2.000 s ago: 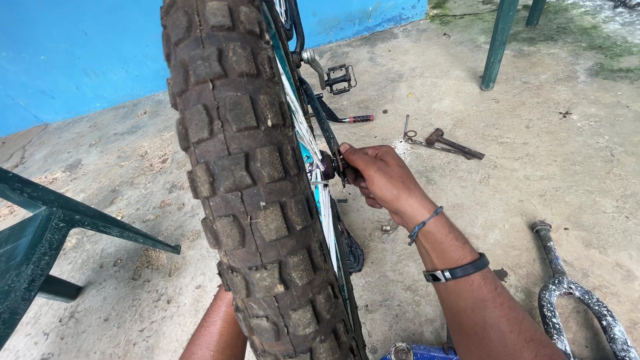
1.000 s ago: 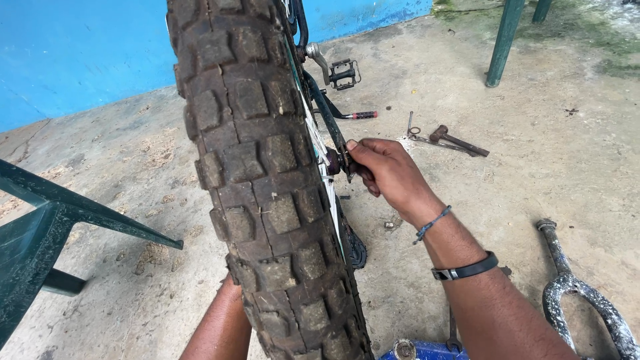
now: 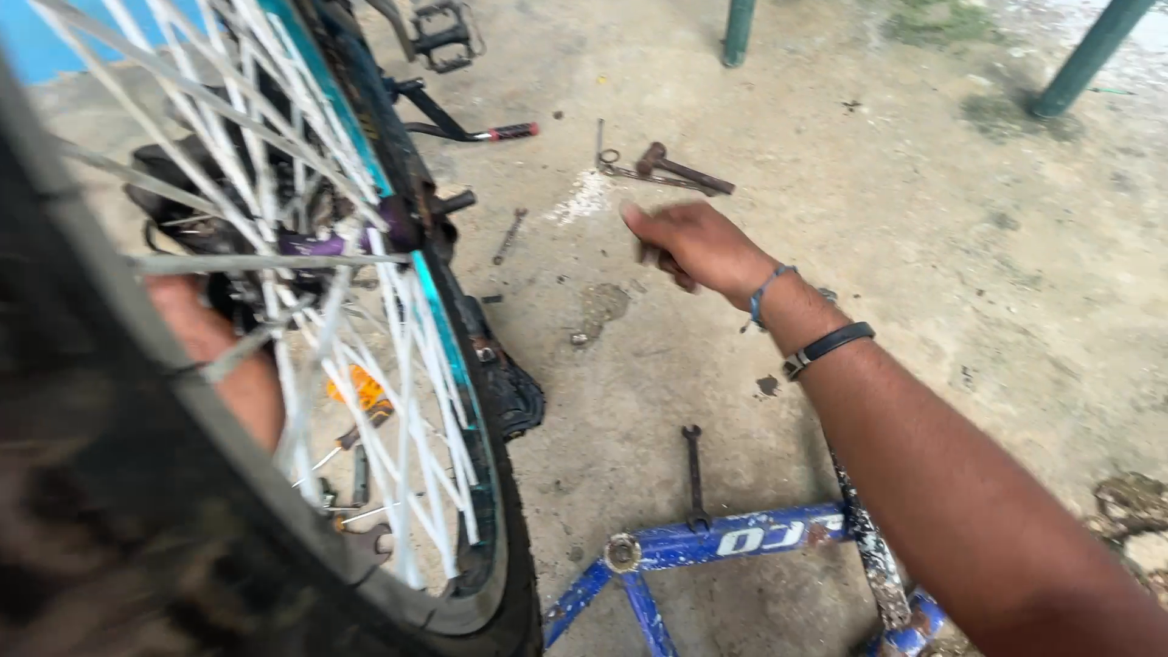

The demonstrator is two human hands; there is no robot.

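A bicycle wheel with a knobby tire (image 3: 119, 438), white-covered spokes (image 3: 274, 119) and a purple hub (image 3: 397, 224) fills the left side. Past the spokes, my left hand (image 3: 178, 287) is mostly hidden behind the wheel near the hub; its fingers cannot be made out. My right hand (image 3: 689, 242) is over the concrete floor, away from the wheel, with its fingers curled and thumb extended. Whether it holds something small cannot be seen. The hammer (image 3: 684, 171) lies just beyond it, beside other metal tools.
A blue bicycle frame (image 3: 739, 540) lies at the bottom, with an open-end wrench (image 3: 695, 474) against its tube. A small wrench (image 3: 509, 237) is on the floor right of the hub. A screwdriver (image 3: 365, 424) shows through the spokes. Green legs (image 3: 739, 32) stand at the top.
My right hand has left the hub area and moved right, over the floor. The wheel now shows its spokes and hub from the side. The view has shifted.
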